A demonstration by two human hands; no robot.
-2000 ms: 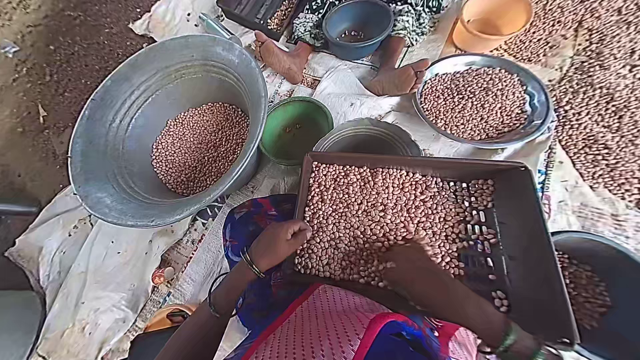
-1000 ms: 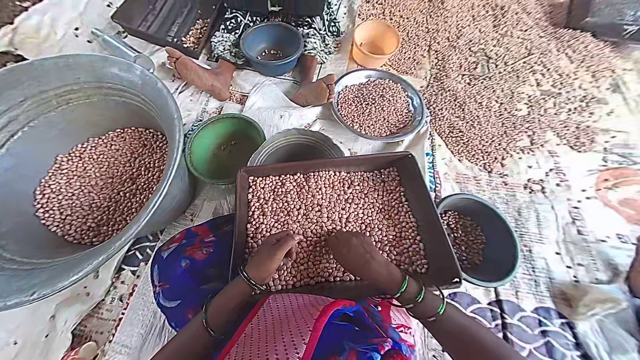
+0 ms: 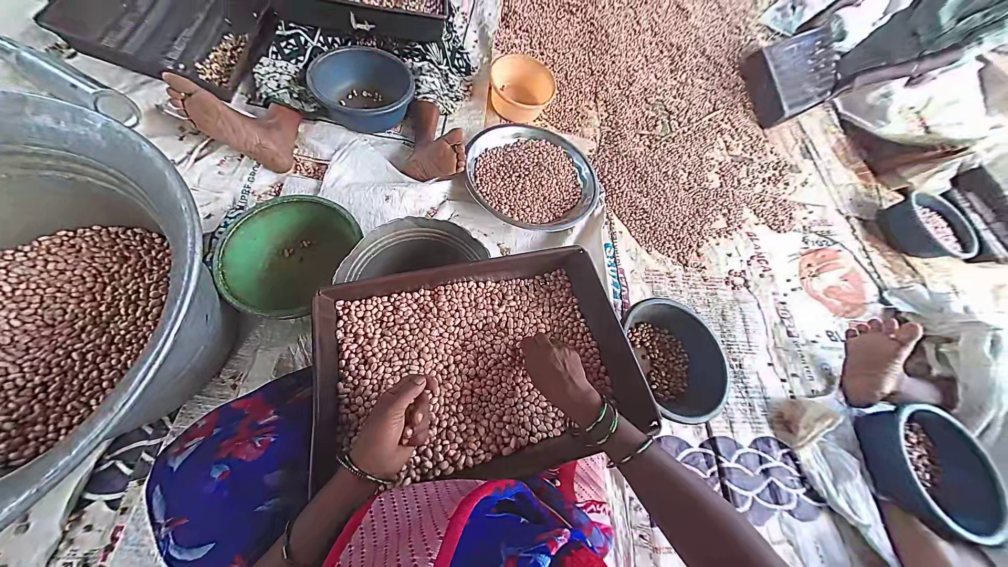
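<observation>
A dark brown rectangular tray (image 3: 319, 394) rests on my lap, its floor covered with pinkish shelled nuts (image 3: 472, 354) that look like peanuts. Over the tray's lower left part is my left hand (image 3: 396, 425), fingers curled; whether nuts are inside it is hidden. My right hand (image 3: 561, 376) reaches in from the right with its fingertips down on the nuts, and what they hold cannot be seen. Bangles circle both wrists.
A large metal tub (image 3: 185, 260) of nuts stands left. Beyond the tray are a green bowl (image 3: 287, 256), a grey basin (image 3: 409, 248), a steel plate (image 3: 587, 177) of nuts, an orange bowl (image 3: 522, 87) and a blue bowl (image 3: 361, 88). A dark bucket (image 3: 713, 362) sits right; other people's feet are near.
Nuts now cover the tray's right part, which showed bare floor two seconds ago. Since one second ago my hands have moved farther apart. The view has swung to the right.
</observation>
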